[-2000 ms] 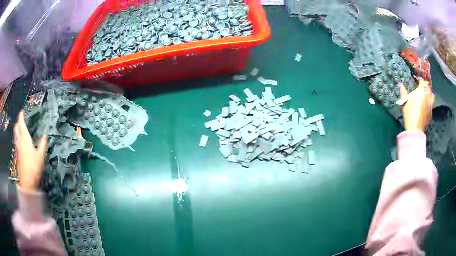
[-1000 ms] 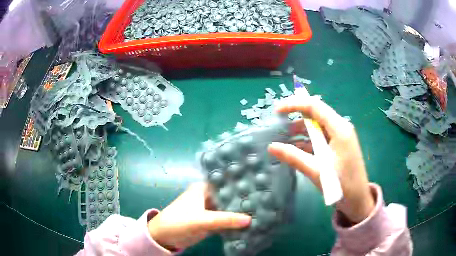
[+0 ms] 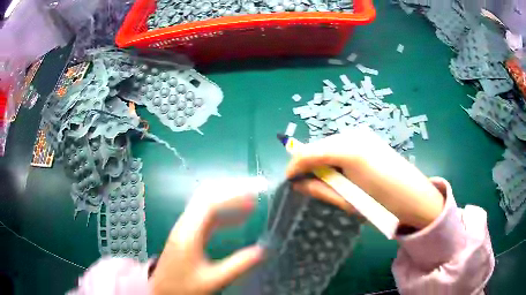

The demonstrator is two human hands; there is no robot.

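Observation:
A domed grey rubber sheet (image 3: 323,245) hangs tilted at bottom centre, slightly blurred. My right hand (image 3: 360,173) pinches its upper edge and also holds a slim white and yellow tool (image 3: 366,204), dark tip pointing up-left. My left hand (image 3: 202,242) is blurred at the sheet's left side, thumb and fingers apart. Its thumb tip is at or very near the sheet edge; contact is unclear. A loose pile of small flat grey rubber pads (image 3: 369,109) lies behind my right hand, which partly hides it.
A red-orange basket (image 3: 242,40) full of round grey parts stands at the top. A heap of domed sheets (image 3: 95,138) lies at the left, with orange dotted strips (image 3: 43,147) beside it. More sheets (image 3: 499,115) lie along the right edge, near a red item (image 3: 517,74).
Both hands have come from the side stacks to the middle with a domed sheet. Since one second ago my right hand has taken the sheet's upper edge, and my left hand has opened off its face.

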